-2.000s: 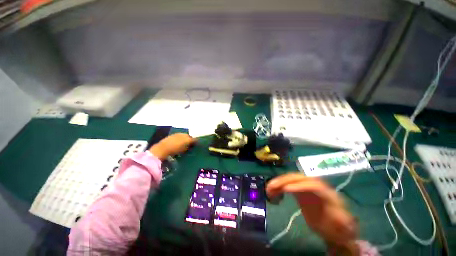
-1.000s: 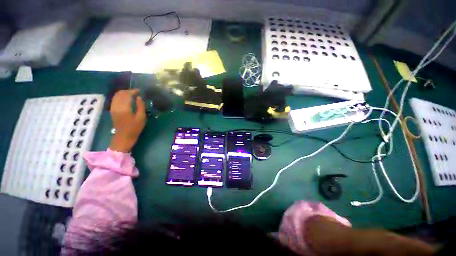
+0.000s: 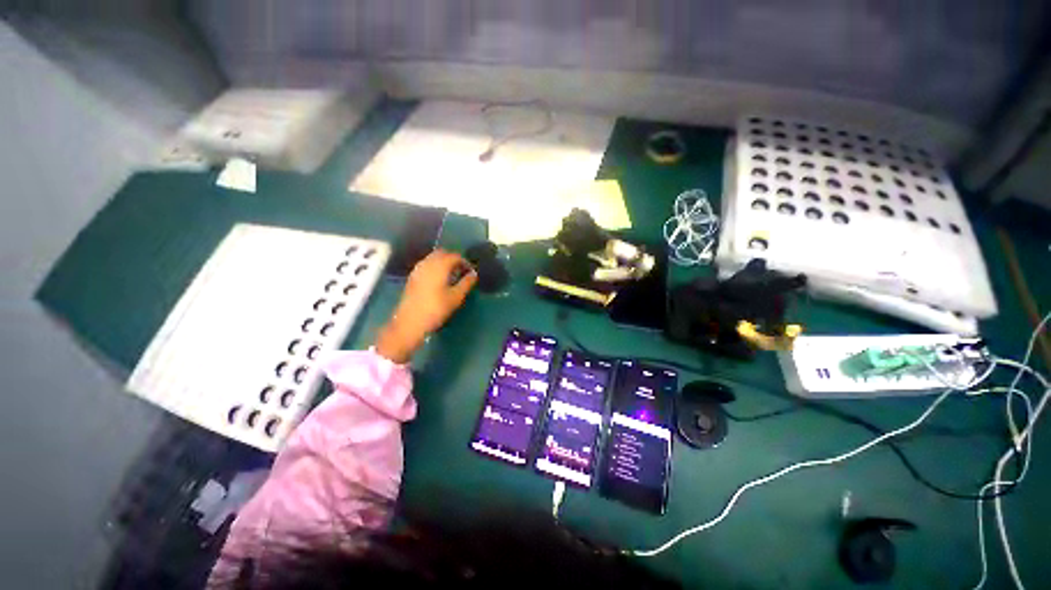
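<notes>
My left hand (image 3: 429, 302), in a pink sleeve, is left of the phones. Its thumb and fingertips pinch a small dark round piece (image 3: 461, 274). Bagged black discs (image 3: 489, 267) lie just right of the fingertips. Three phones stand in a row in front of me: a left one (image 3: 515, 398), a middle one (image 3: 575, 417) and a right one (image 3: 641, 435), all with purple-lit screens. A white cable (image 3: 559, 498) meets the middle phone's bottom edge. A black charging dock (image 3: 702, 416) sits right of the phones. My right hand is out of the picture.
A white tray (image 3: 231, 334) with dark-filled holes lies left; stacked trays (image 3: 859, 271) are upper right. Black fixtures (image 3: 588, 271) with yellow edges stand behind the phones. A power strip (image 3: 824, 367) and cables are right. A spare black disc (image 3: 868, 551) lies lower right.
The view has swung left, so the bench items sit further right. My left hand is now by the bagged discs. My right arm, visible before, has left the picture.
</notes>
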